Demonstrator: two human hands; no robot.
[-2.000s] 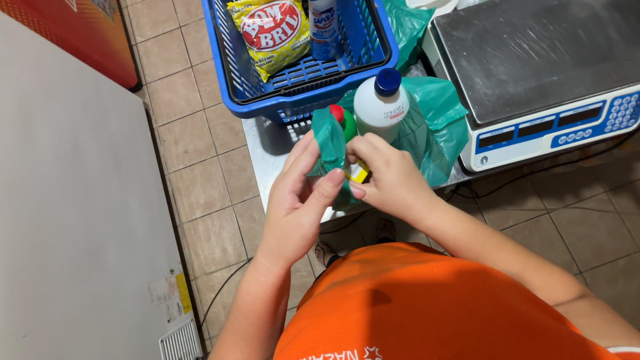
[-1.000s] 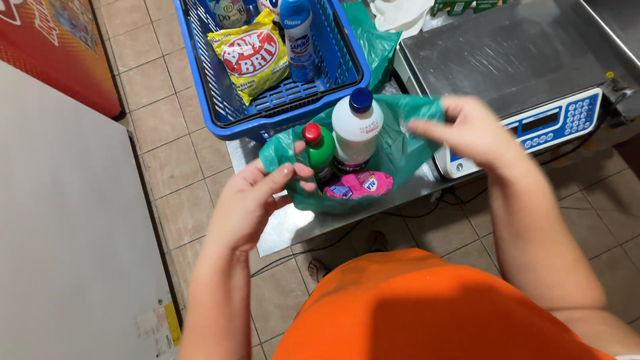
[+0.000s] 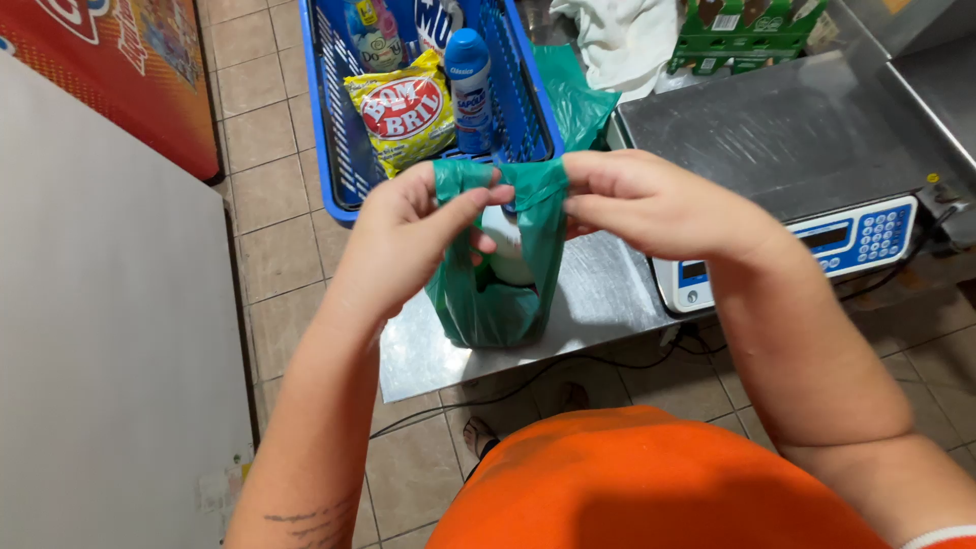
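A green plastic bag (image 3: 488, 316) stands on the steel counter with its handles pulled up. My left hand (image 3: 415, 225) has hold of the left handle, and my right hand (image 3: 640, 200) grips the right one. Between the handles shows a white bottle (image 3: 507, 255) inside the bag; its cap is mostly hidden by the fingers and plastic. Behind the bag, a blue basket (image 3: 555, 126) contains a yellow Bom Bril packet (image 3: 402, 110), a blue Sapólio bottle (image 3: 469, 95) and other bottles.
A scale with a steel platform (image 3: 762, 137) sits on the steel counter (image 3: 602, 293) at the right. More green bags (image 3: 576, 91), a white cloth (image 3: 621, 42) and green cartons (image 3: 740, 38) lie behind. A white cabinet (image 3: 114, 305) stands left; a black cable (image 3: 549, 366) hangs below the counter edge.
My hands have come closer together, and the bag's handles are now raised around the white bottle. The red-capped green bottle and pink packet seen one second ago are now mostly hidden.
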